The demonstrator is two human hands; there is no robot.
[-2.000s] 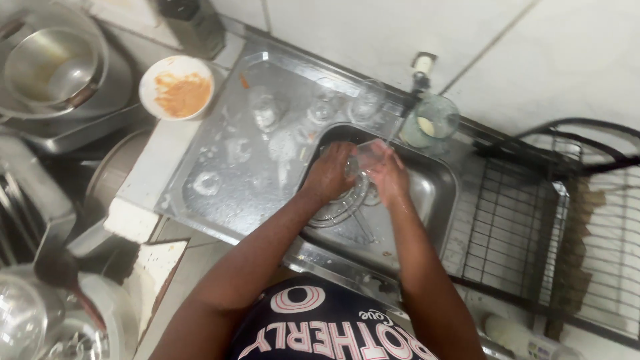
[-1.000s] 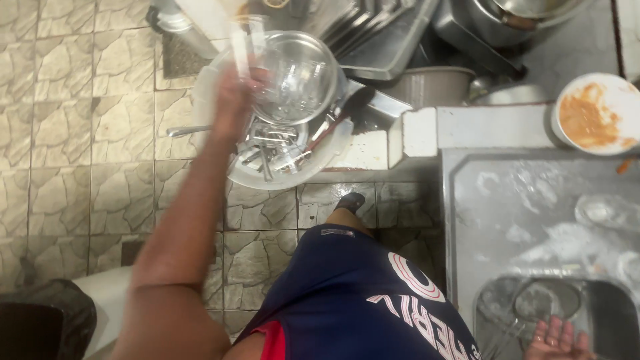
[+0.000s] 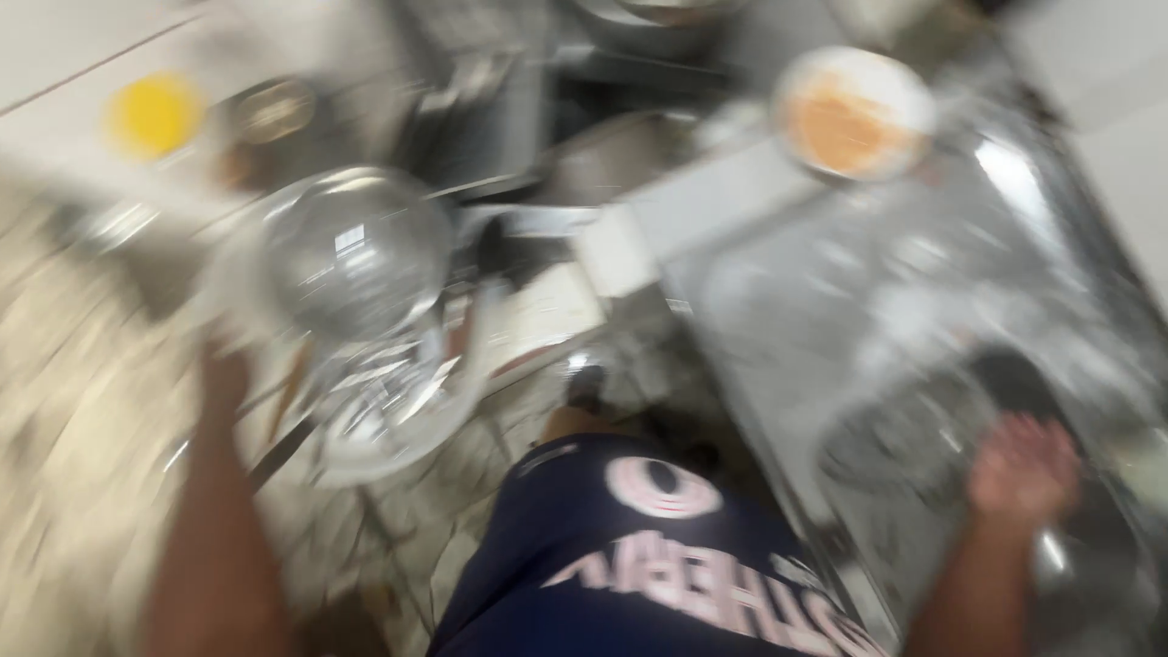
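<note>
My left hand (image 3: 224,360), strongly blurred, is beside a white basin (image 3: 365,470) at the left. Whether its fingers hold anything does not show. A shiny metal bowl (image 3: 356,255) rests in the upper part of that basin, above cutlery (image 3: 388,392). Over the sink at the right, my right hand (image 3: 1022,465) has its palm up and nothing visible in it. Next to it, a clear round dish (image 3: 903,438) lies in the metal sink (image 3: 1086,566).
A white bowl with orange residue (image 3: 853,114) stands at the sink's upper corner. The metal drainboard (image 3: 776,274) carries suds. Metal trays (image 3: 484,119) and a pot (image 3: 657,9) are at the top. A yellow round thing (image 3: 155,114) is at the upper left.
Both hands were together over the sink; my left hand then moved to the basin with a clear vessel and is now lower beside it. My right hand remains at the sink. The view has swung.
</note>
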